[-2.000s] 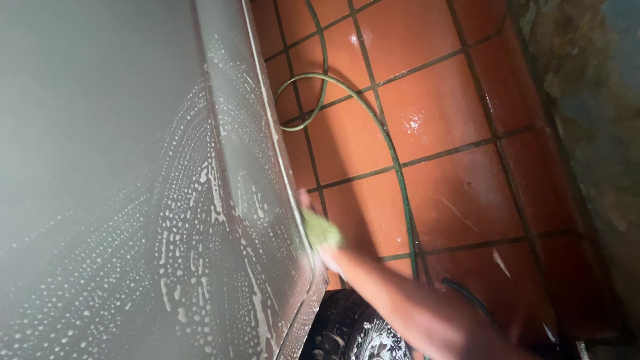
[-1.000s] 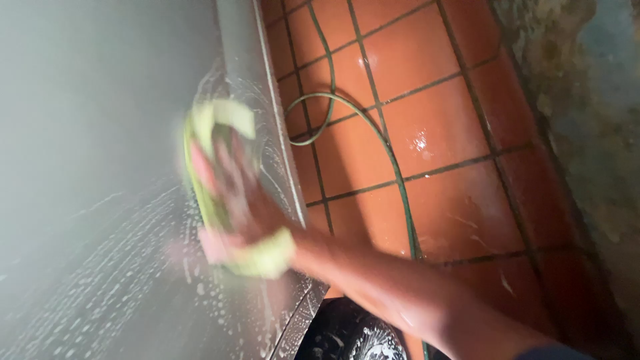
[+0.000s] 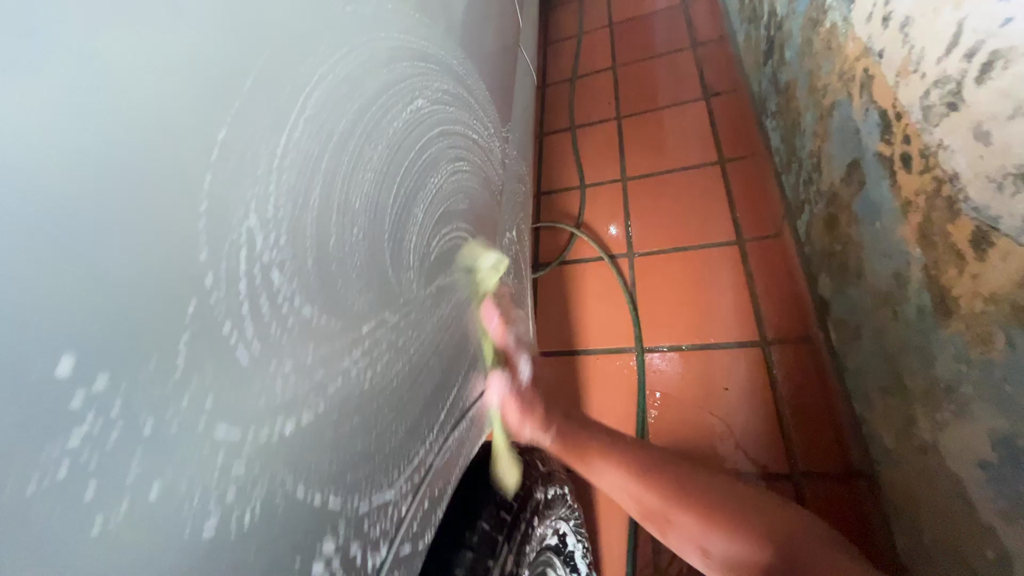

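Note:
One arm reaches in from the lower right, and it appears to be my right one. My right hand [image 3: 512,376] is on a pale yellow-green cloth [image 3: 484,264], pressed against the soapy grey car body panel [image 3: 360,240]. Motion blurs the hand and the cloth. Curved streaks of suds spread over the panel around them. Below the hand sits a foam-covered car wheel [image 3: 552,520] in its dark wheel arch. My left hand is out of the picture.
A green hose [image 3: 636,320] lies looped along the wet orange tiled floor [image 3: 696,296] beside the car. A wall with stained, peeling paint [image 3: 904,200] runs along the right side.
My right hand with the cloth has moved over the panel from near its lower edge, and fresh curved suds streaks show there. The view has shifted, showing more of the wall.

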